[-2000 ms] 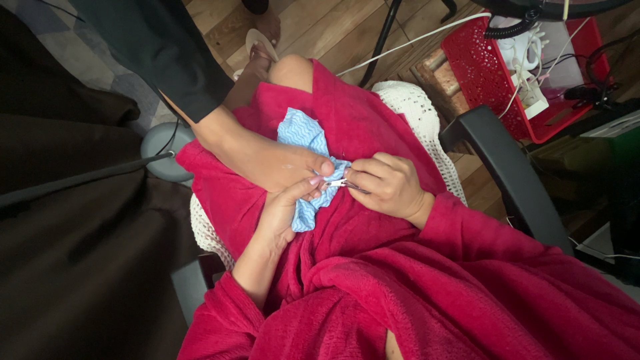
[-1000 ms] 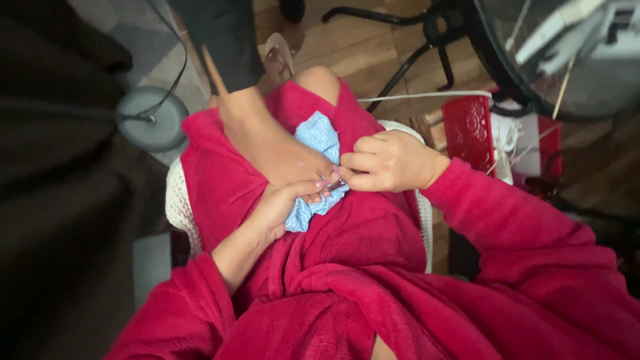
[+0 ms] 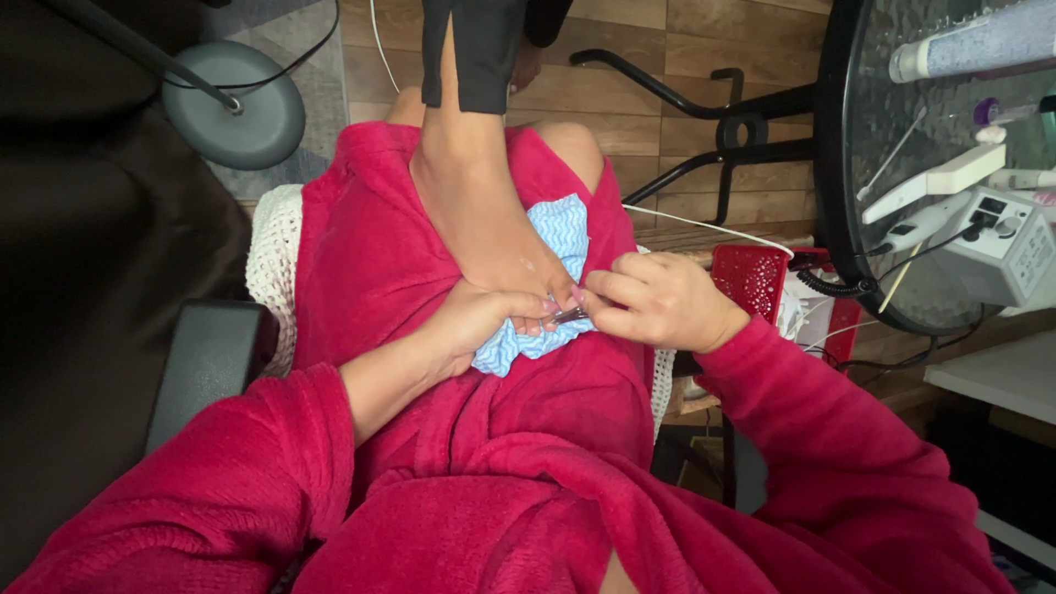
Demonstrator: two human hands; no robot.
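Observation:
Another person's bare foot (image 3: 487, 214) rests on my lap, over a blue and white wavy-patterned cloth (image 3: 561, 227). My left hand (image 3: 478, 322) grips the front of the foot, its thumb on top by the toes. In my right hand (image 3: 660, 301) is a small metal nail tool (image 3: 569, 315), its tip at the toes beside my left thumb. My fingers cover most of the tool, so its exact kind cannot be told. The cloth lies partly beneath the toes and my left fingers.
A round glass table (image 3: 891, 247) at the right bears a white nail drill unit (image 3: 1002, 239), a handpiece and a brush. Below it is a red perforated basket (image 3: 747, 276) with cables. A grey round lamp base (image 3: 235, 107) stands upper left; a chair armrest (image 3: 210, 355) is at the left.
The view has shifted, showing more of the glass table at the right. Both hands stay at the toes, the right one with the metal tool.

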